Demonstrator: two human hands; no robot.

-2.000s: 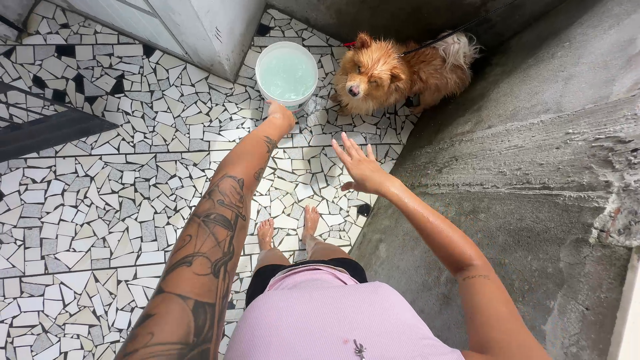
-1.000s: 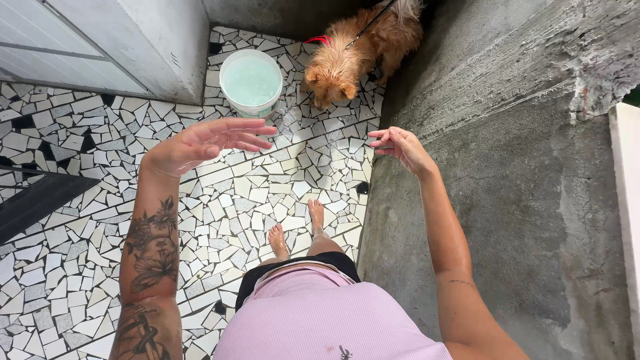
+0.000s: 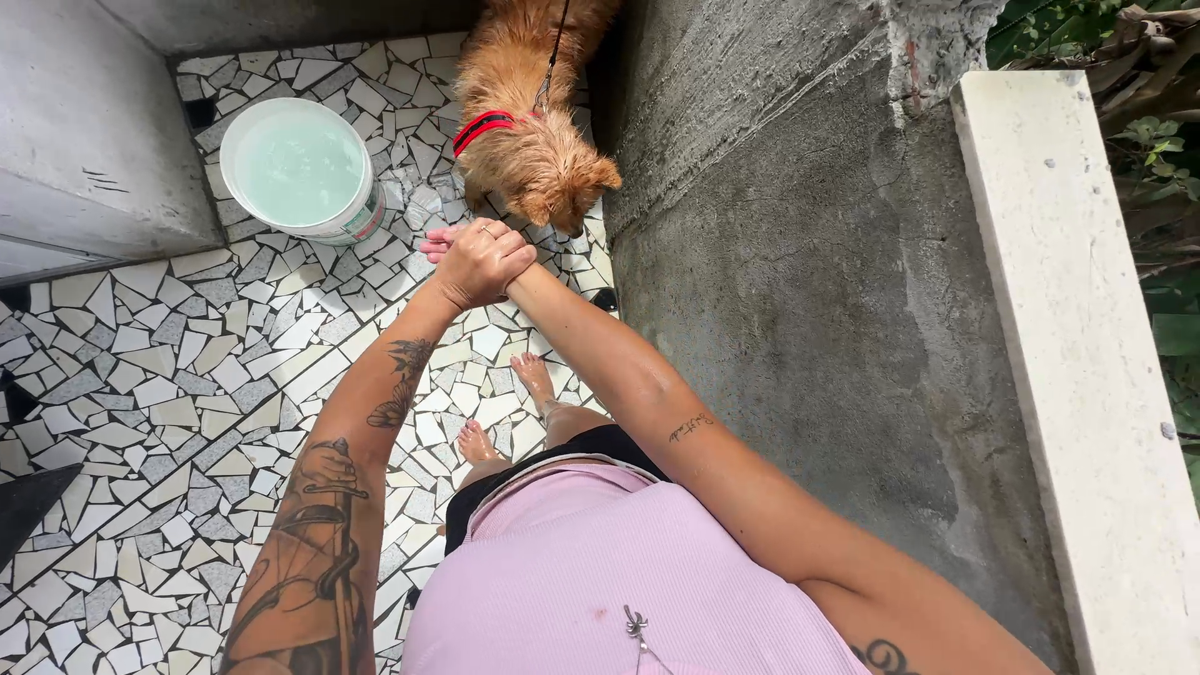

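My left hand [image 3: 485,262] is clasped over my right hand [image 3: 442,242] and wrist in front of me; a ring shows on a left finger. Only some fingers of the right hand show past it, and whether they are spread is hard to tell. Just beyond the hands stands a wet, reddish-brown dog [image 3: 553,164], head lowered, wearing a red and black harness [image 3: 485,128] with a dark leash [image 3: 553,58] clipped on. To the left of the dog, a white plastic bucket [image 3: 366,217] holds pale, bluish-green water [image 3: 298,167].
Broken-tile mosaic floor [image 3: 178,375] lies under my bare feet [image 3: 480,442]. A rough concrete wall [image 3: 797,281] rises close on the right, with a pale ledge [image 3: 1059,356] and plants beyond it. A grey wall corner [image 3: 103,141] stands at the left.
My hands were apart one second ago and are now together, the left over the right. Two seconds ago my left hand was at the bucket's rim. The dog has lowered its head and turned.
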